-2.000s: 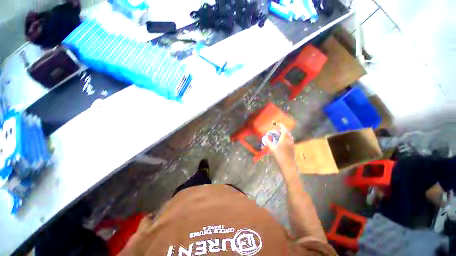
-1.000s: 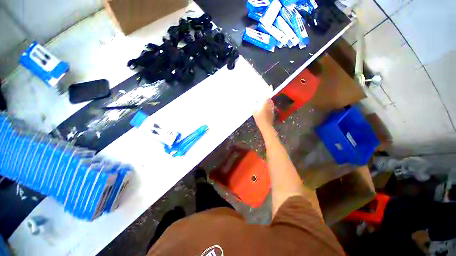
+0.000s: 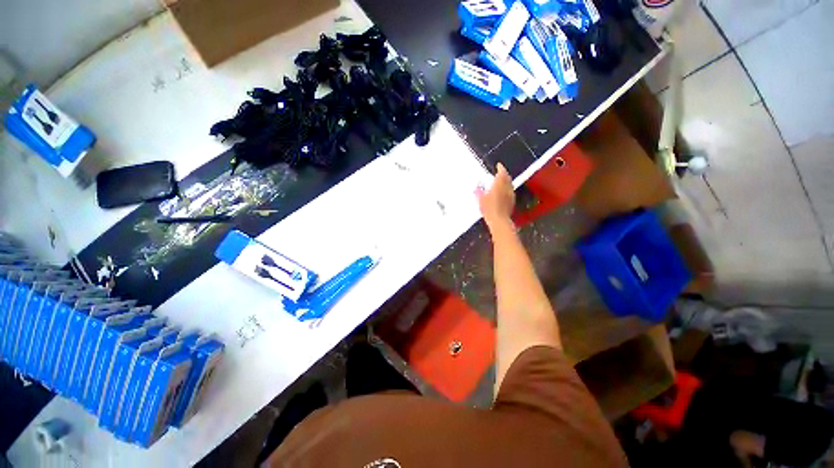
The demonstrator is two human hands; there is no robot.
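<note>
A blue and white retail box [image 3: 267, 263] with black plugs pictured lies on the white table, beside flat blue unfilled cartons [image 3: 336, 288]. My right hand [image 3: 498, 198] is at the table's front edge, right of these, not touching them. Its fingers are small and partly hidden, so whether it holds anything cannot be told. A thin square outline shows on the black surface near its fingertips. My left hand is not in view.
Filled boxes [image 3: 101, 352] stand in a row at left. A black cable heap [image 3: 320, 105], phone [image 3: 137, 184] and more boxes [image 3: 521, 50] lie farther back. Red stools [image 3: 439, 338], a blue bin [image 3: 636, 265] and cardboard are on the floor. A person's dark sleeve shows lower right.
The view has swung from two seconds ago, bringing the cable heap closer. My right hand, earlier over the floor and a stool with something whitish, is now at the table edge.
</note>
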